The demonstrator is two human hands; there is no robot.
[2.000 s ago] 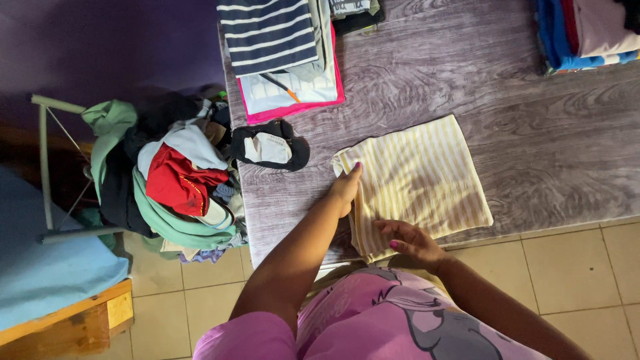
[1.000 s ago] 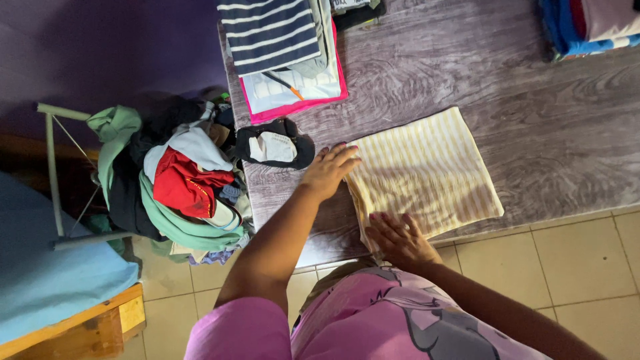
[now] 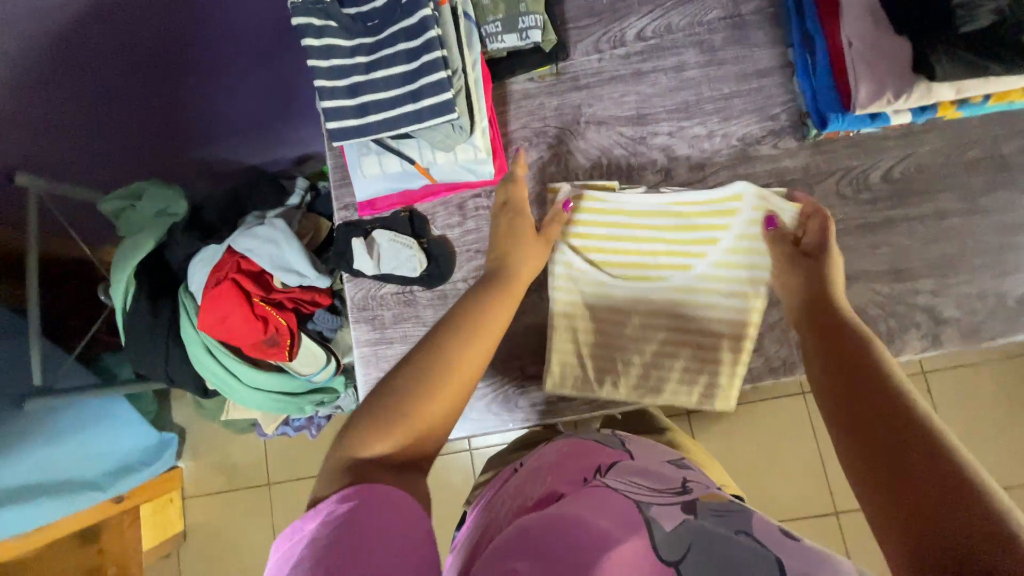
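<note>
A folded yellow-and-white striped shirt (image 3: 656, 320) hangs partly lifted over the table's near edge, its rounded neckline toward the top. My left hand (image 3: 520, 228) is at its upper left corner, thumb on the cloth and index finger stretched away from it. At the upper right corner, my right hand (image 3: 804, 256) pinches the shirt between thumb and fingers. Left of my left hand, a black garment with a white patch (image 3: 392, 252) lies bunched on the table. Beyond it is a stack of folded clothes with a navy-and-white striped garment (image 3: 380, 72) on top.
A heap of loose clothes with a red garment (image 3: 248, 308) is beside the table's left edge, near a metal frame (image 3: 34, 280). Another folded stack (image 3: 872, 96) stands at the far right. A grey wood-patterned table (image 3: 904, 240) extends rightward. Folded camouflage clothing (image 3: 512, 24) lies at the back.
The shirt lay flat under both hands; now its rounded neckline shows and it is partly raised. My right hand has moved from its near edge to the upper right corner.
</note>
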